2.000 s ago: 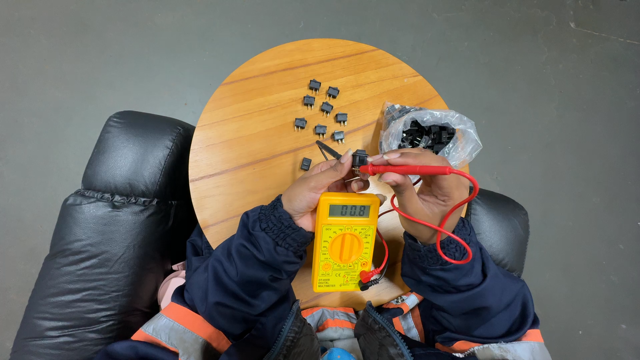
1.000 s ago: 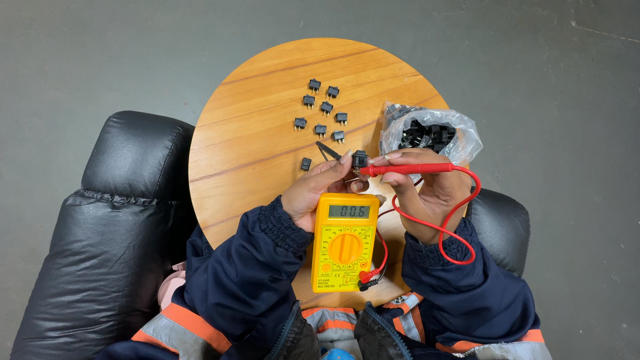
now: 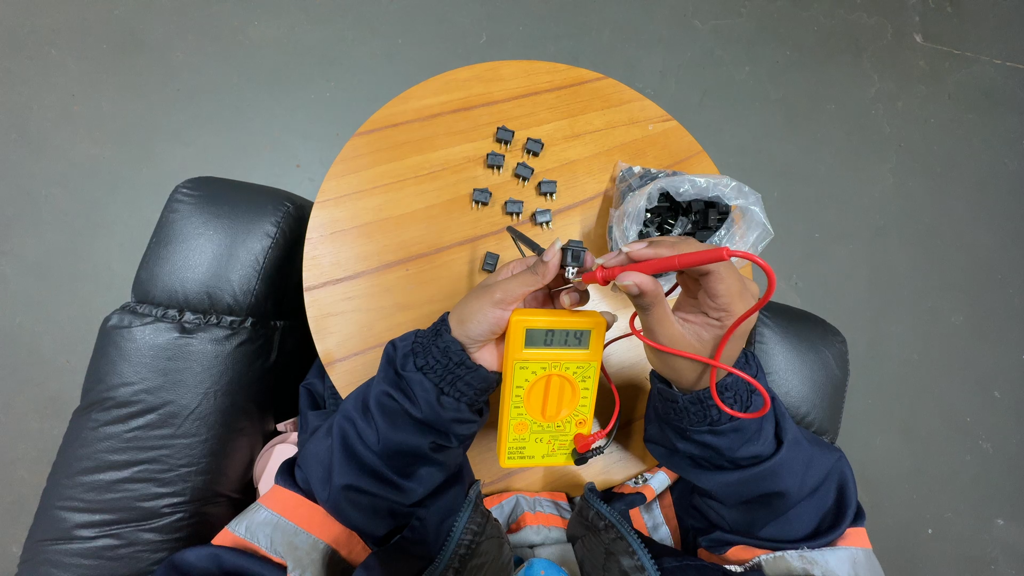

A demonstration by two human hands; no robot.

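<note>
My left hand (image 3: 512,308) holds a small black rocker switch (image 3: 573,254) upright between thumb and fingers, its metal terminals facing down. A black test probe (image 3: 524,240) sticks out beyond the same hand; how it is gripped is partly hidden. In my right hand (image 3: 688,308) is the red test probe (image 3: 664,264), pointing left with its tip at the switch's terminals. Just below the hands lies a yellow digital multimeter (image 3: 552,392), its display lit with digits, red and black leads plugged in at its lower right.
Several black rocker switches (image 3: 523,172) lie spread on the round wooden table (image 3: 384,200), one more (image 3: 490,262) left of the hands. An open clear plastic bag (image 3: 752,216) of switches stands at the right. Black padded armrests (image 3: 232,240) flank the table.
The digits on the multimeter's display have changed. Both hands, the held switch and the red probe have stayed in nearly the same place.
</note>
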